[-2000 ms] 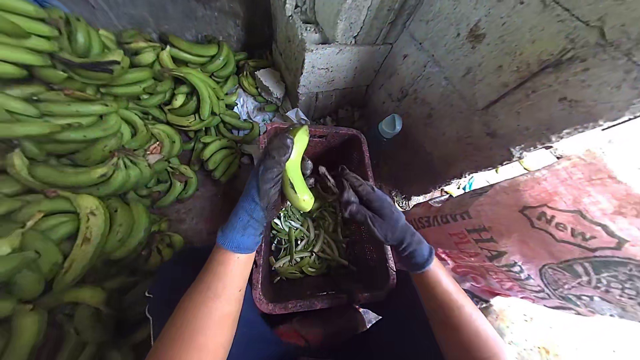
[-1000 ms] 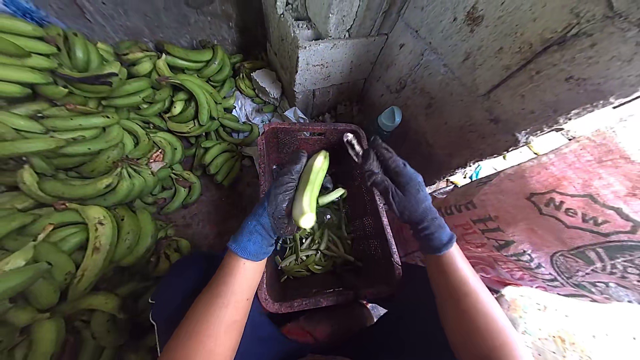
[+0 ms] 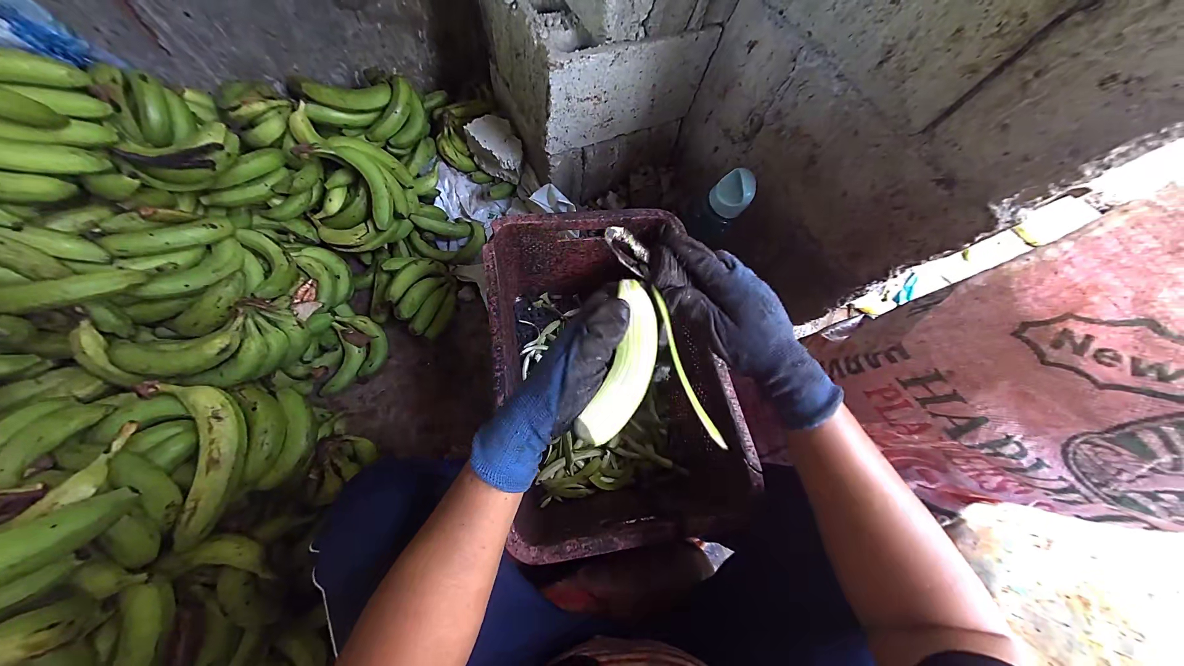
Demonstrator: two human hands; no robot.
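Observation:
My left hand (image 3: 564,384), in a blue glove with a dark coated palm, grips a pale, largely peeled plantain (image 3: 625,365) above the crate. My right hand (image 3: 731,310), gloved alike, holds a peeler-like hand tool (image 3: 627,248) close to the plantain's upper end. Its blade is not clearly seen. A thin green strip of peel (image 3: 686,375) hangs between the plantain and my right hand. Below both hands is a dark red plastic crate (image 3: 606,548), with peel strips (image 3: 592,472) lying on its bottom.
Heaps of green plantains (image 3: 194,342) cover the floor at the left. Concrete blocks (image 3: 629,92) and a rough wall (image 3: 851,139) stand beyond the crate. A light blue plastic container (image 3: 733,192) is by the wall. A printed red sack (image 3: 1045,398) lies at the right.
The plantain shows much more pale flesh than two seconds ago, when it was mostly green. My right hand with the tool has come back from the right to the plantain.

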